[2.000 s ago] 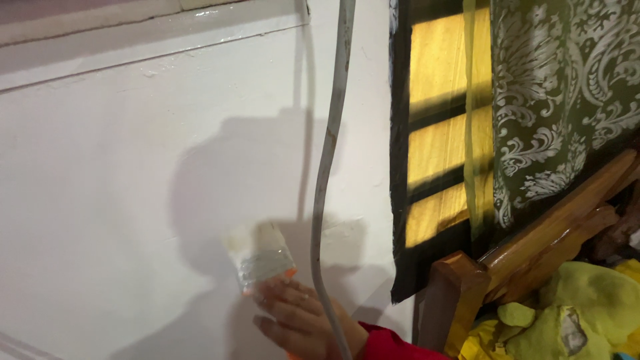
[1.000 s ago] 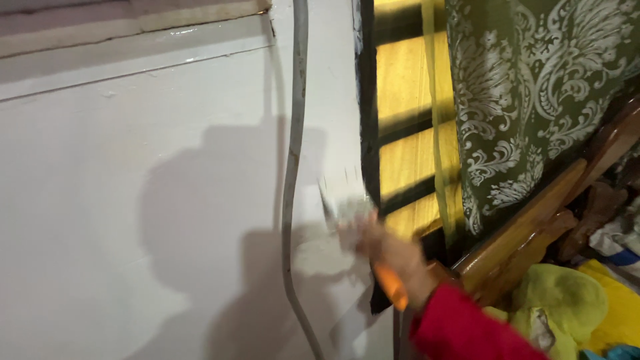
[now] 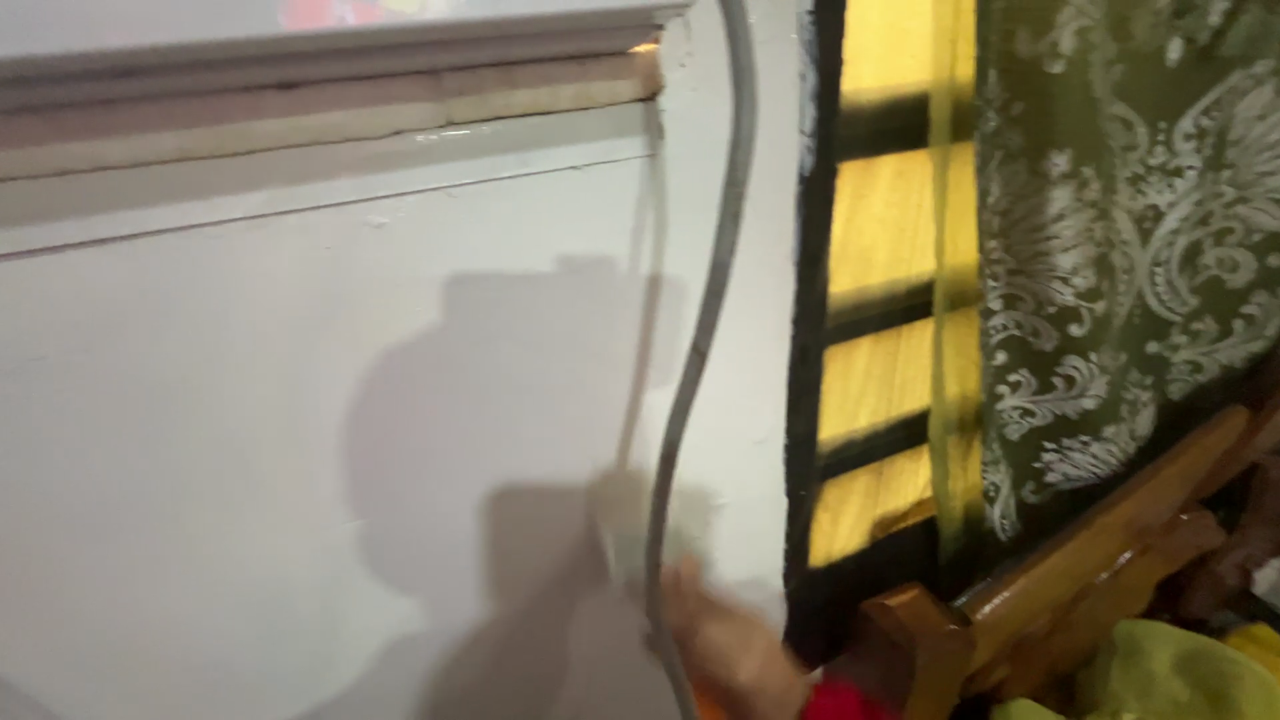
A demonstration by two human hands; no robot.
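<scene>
My right hand [image 3: 735, 645], in a red sleeve, is blurred at the lower middle, closed around a paintbrush with an orange handle. The paintbrush's [image 3: 635, 540] pale bristles lie at the white wall [image 3: 250, 400], partly behind a hanging grey cable [image 3: 705, 330] that also crosses in front of the fingers. Whether the bristles touch the wall is hard to tell through the blur. My left hand is out of view.
Right of the wall stands a dark-framed window [image 3: 875, 370] with dark bars. Beside it hangs a green patterned curtain [image 3: 1130, 250]. Wooden furniture [image 3: 1080, 560] and yellow-green cloth [image 3: 1170, 675] fill the lower right. A ledge [image 3: 330, 110] runs across the upper left.
A second ago the hand and brush were right of the cable, by the window frame; now the brush is left of there, behind the cable. The view has shifted.
</scene>
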